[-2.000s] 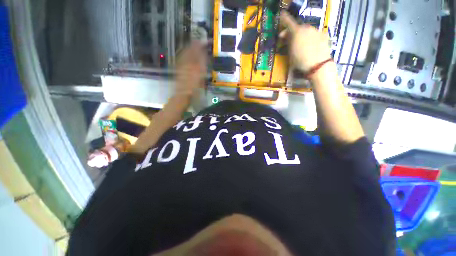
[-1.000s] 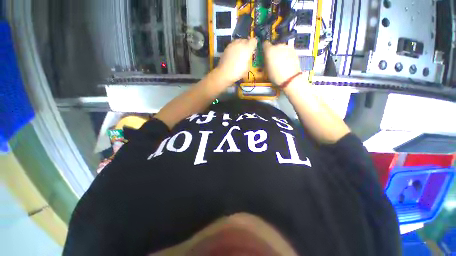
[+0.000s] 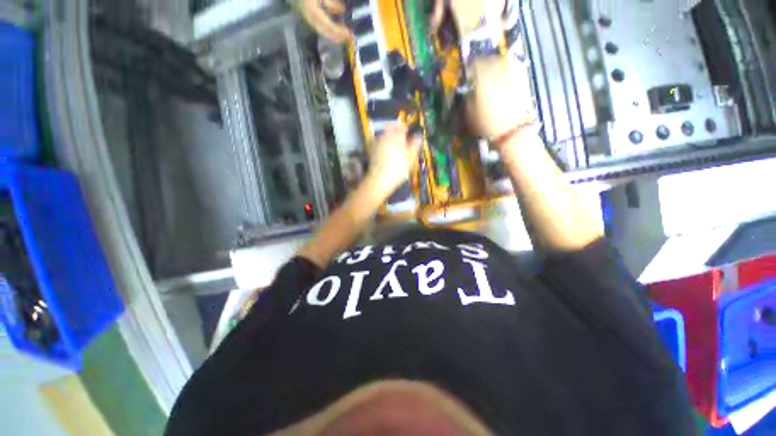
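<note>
The yellow-orange test tray lies in front of me, tilted in view, with a green connector board along its middle. White sockets line its left side. Black adapters and cables lie over the middle. My left hand is at the tray's left half, its fingertips together at a small dark piece beside the board. My right hand is over the tray's right half, blurred, close to black adapters. Its fingers are partly hidden, so its grip is unclear.
Another person's hands reach in at the tray's far end. A blue basket with dark items stands at left. A perforated metal plate is at right. Red and blue bins are at lower right.
The view has turned, so the tray looks tilted and nearer. My hands have moved apart from the tray's middle. Another person's hands and the blue basket with dark items have come into view.
</note>
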